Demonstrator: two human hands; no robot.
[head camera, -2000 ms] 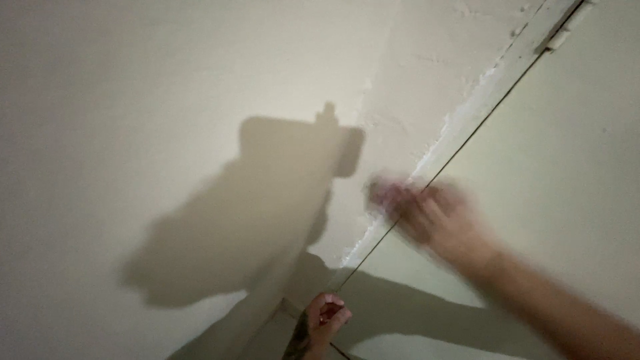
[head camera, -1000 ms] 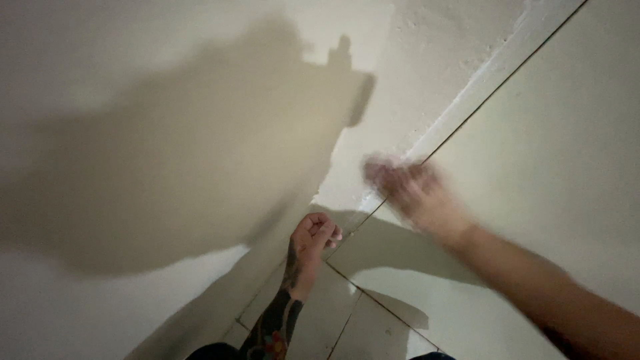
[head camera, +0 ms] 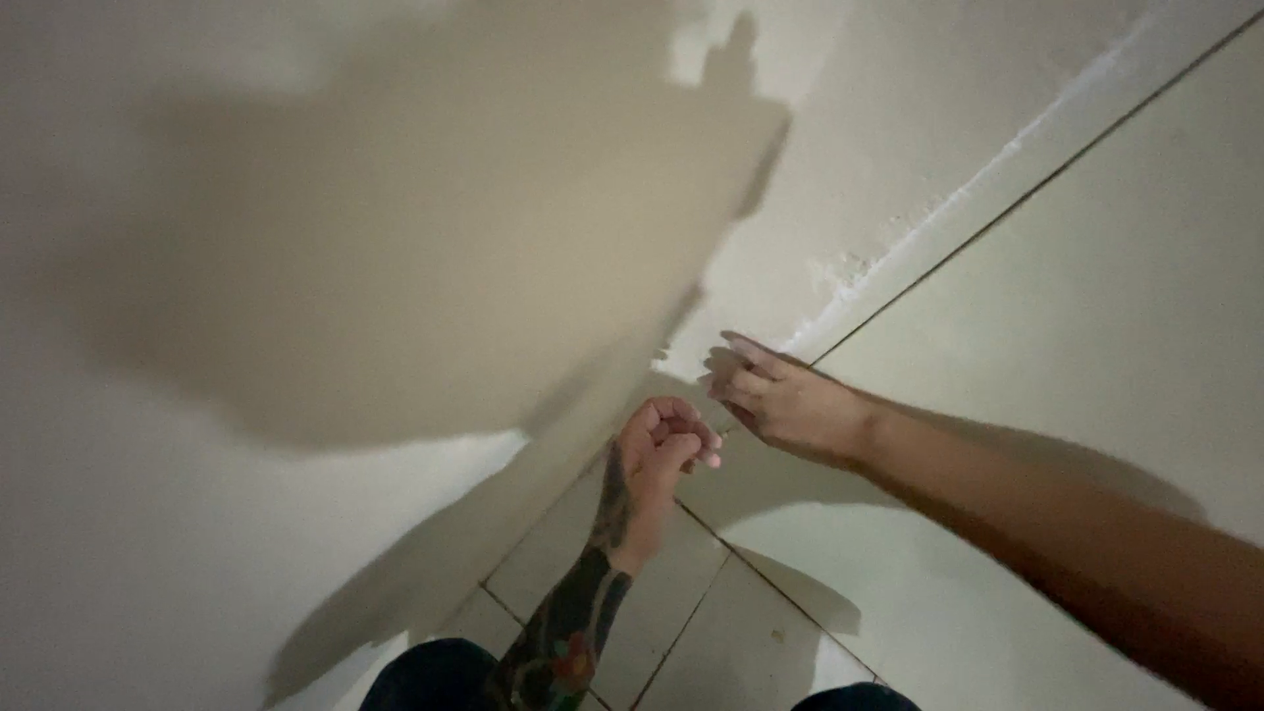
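Observation:
My left hand (head camera: 667,444), at the end of a tattooed forearm, is held with curled fingers just left of my right hand. Whether something small is between its thumb and fingertips, I cannot tell. My right hand (head camera: 780,400) reaches in from the right with its fingers bent toward the pale wall (head camera: 928,118), near the lower end of a rough white line of filler or plaster (head camera: 938,212). Its fingertips are partly hidden, and so is anything under them. A pale flat door or panel (head camera: 1076,346) lies beneath my right forearm, with a dark narrow gap along its edge.
Another wall face (head camera: 148,553) fills the left side and carries a large shadow. Floor tiles (head camera: 681,612) with dark joints show at the bottom. My dark-clothed knees (head camera: 434,676) stand at the lower edge.
My right hand has moved down along the seam and is closer to my left hand. It was blurred by motion in both earlier frames. The view has shifted, showing more floor than two seconds ago.

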